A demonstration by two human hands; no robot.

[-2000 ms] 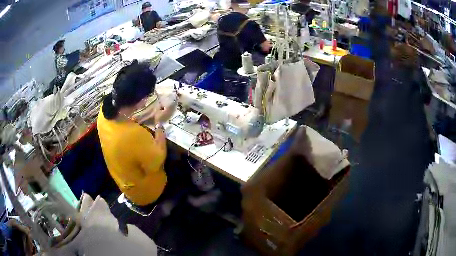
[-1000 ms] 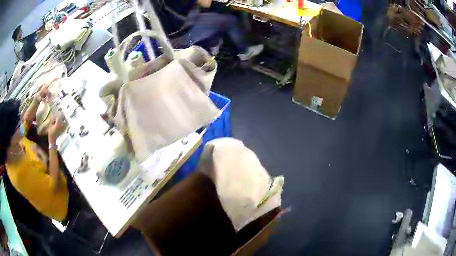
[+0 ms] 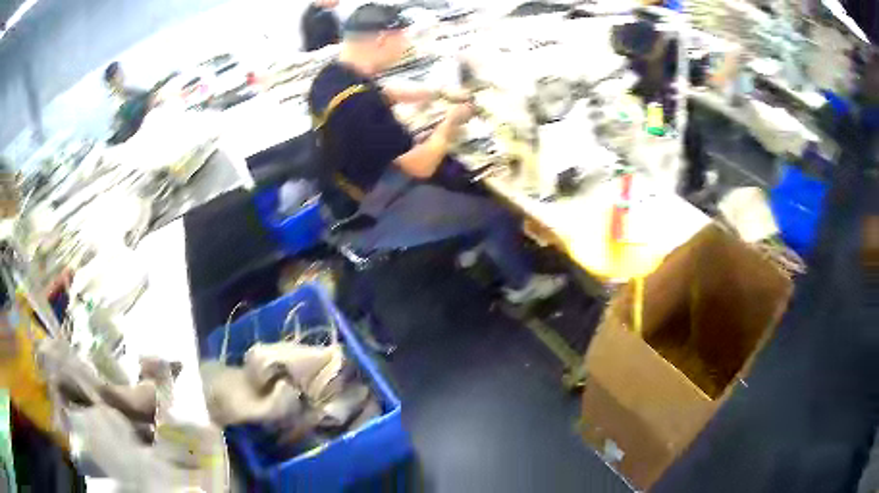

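Neither of my hands shows in the head view. Nearest in front of me is a blue plastic bin (image 3: 386, 433) at the lower left centre. It holds crumpled beige tote bags (image 3: 299, 380), with thin handles standing up from them. An open brown cardboard carton (image 3: 631, 409) stands on the floor at the lower right. A yellow strip hangs down into it from a yellow tape reel (image 3: 617, 258) on the table corner. The frame is blurred by motion.
A person in a dark top (image 3: 361, 125) sits at a sewing table, facing right. A red thread spool (image 3: 620, 217) stands near the tape reel. Another white-topped table (image 3: 183, 318) with beige cloth lies at the left. A smaller blue bin (image 3: 294, 223) stands behind the seated person.
My view has moved past the first sewing table. The seated person in dark, the far carton and the blue bin now appear closer. The hanging tote bag and the near carton have left view.
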